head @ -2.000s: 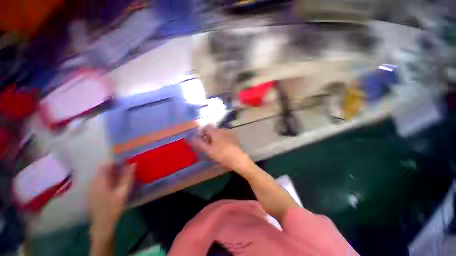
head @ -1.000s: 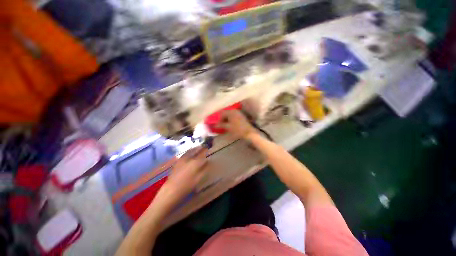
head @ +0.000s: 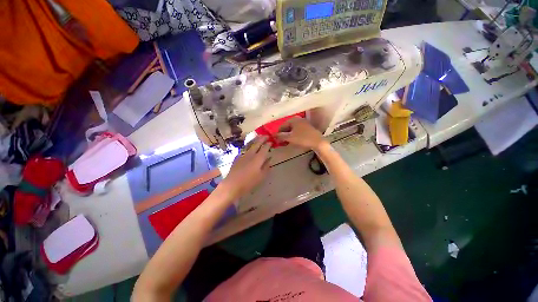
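Observation:
A red piece (head: 272, 128) lies on the bed under the machine head, right of the needle area. My right hand (head: 299, 133) rests on it with bent fingers. My left hand (head: 250, 166) reaches to its left edge; its fingertips are close to the piece, and whether they grip is unclear. The blue-grey sewing template (head: 171, 168) lies open left of the needle, with an orange-brown hinge tape (head: 177, 191). Another red piece (head: 179, 213) lies on its near half, partly hidden by my left forearm. The needle and presser foot are hard to make out in the glare.
The machine head (head: 318, 82) spans above my hands. Black-handled scissors (head: 317, 164) lie beside my right wrist. Stacks of pink-white and red pieces (head: 97, 162) and a tied red bundle (head: 36, 189) lie left. A yellow object (head: 399, 123) stands at right; spare templates (head: 187, 58) lie behind.
The view has become sharper and shows the machine head more fully. My left hand has moved from the needle area toward the red piece. My right hand stays at that piece.

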